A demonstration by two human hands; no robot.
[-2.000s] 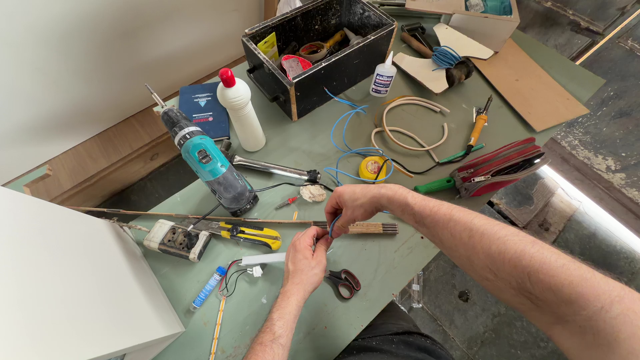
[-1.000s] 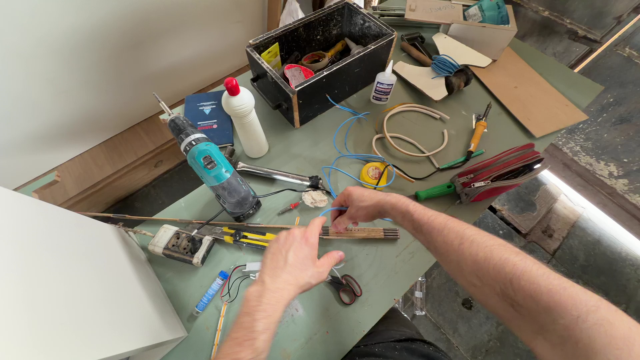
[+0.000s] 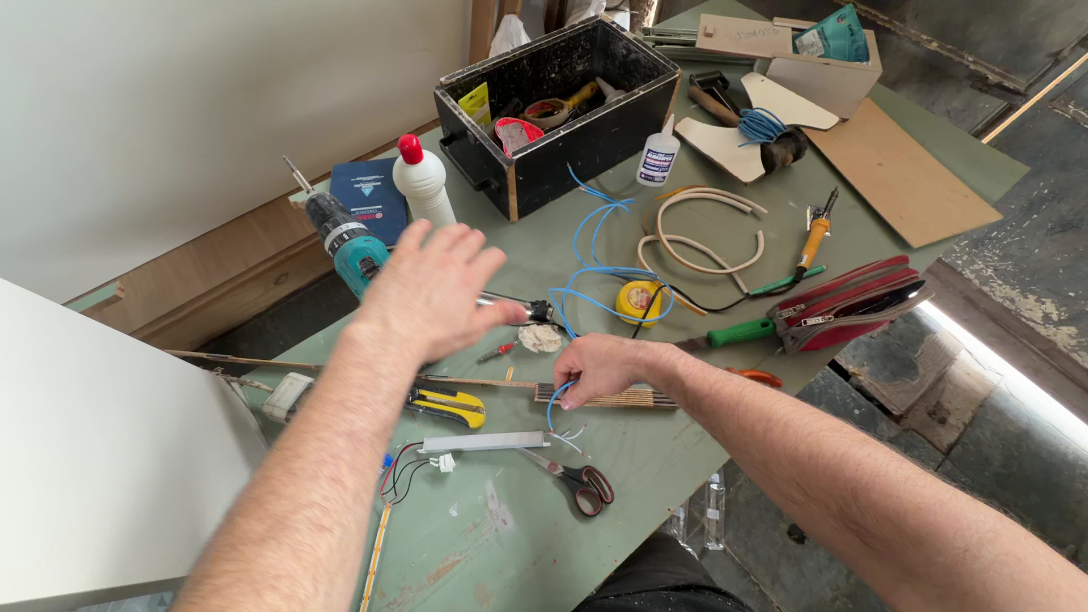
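My right hand (image 3: 599,367) pinches a blue wire (image 3: 568,299) over the folded wooden rule (image 3: 625,397). The wire's short end hangs near the wire leads at the right end of a slim metal-cased LED driver (image 3: 484,441). My left hand (image 3: 438,297) is raised with fingers spread, holding nothing, partly covering the teal cordless drill (image 3: 353,246) and a metal tube tool. Scissors (image 3: 586,490) with dark handles lie beside the driver. An LED strip (image 3: 374,561) joins its left-side wires. A yellow utility knife (image 3: 449,405) lies left of the rule.
A black toolbox (image 3: 557,161), a white bottle with red cap (image 3: 422,183) and a glue bottle (image 3: 658,157) stand at the back. A soldering iron (image 3: 814,240), green-handled tool (image 3: 741,332) and red pouch (image 3: 850,304) lie right. A white panel (image 3: 110,450) borders the left side.
My left hand has moved from beside my right hand up and left toward the drill, its fingers now spread. My right hand still holds the blue wire.
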